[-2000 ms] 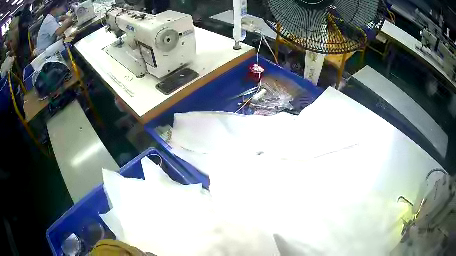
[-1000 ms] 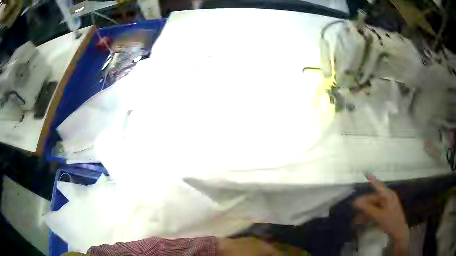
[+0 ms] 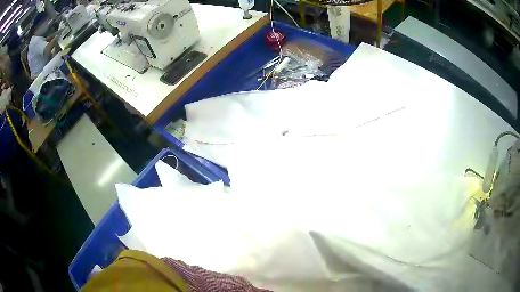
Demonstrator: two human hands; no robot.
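White cloth [image 3: 353,148] is spread over the table and hangs down into a blue bin [image 3: 102,239] at the lower left. It is very bright, so its folds are hard to make out. The sewing machine's needle area [image 3: 482,202] shows at the right edge with a yellow glow. A mustard and red-checked sleeve lies at the bottom edge, over the cloth. Neither my left hand nor my right hand is in the picture.
Another sewing machine [image 3: 151,34] stands on a white table [image 3: 131,91] at the upper left. A second blue bin [image 3: 222,77] holds a red spool [image 3: 275,39] and clear plastic scraps [image 3: 299,71]. A person [image 3: 39,54] sits at the far left.
The view swung right, then back left. My right hand, seen at the table's front edge one second ago, is out of the picture. The cloth lies much as before.
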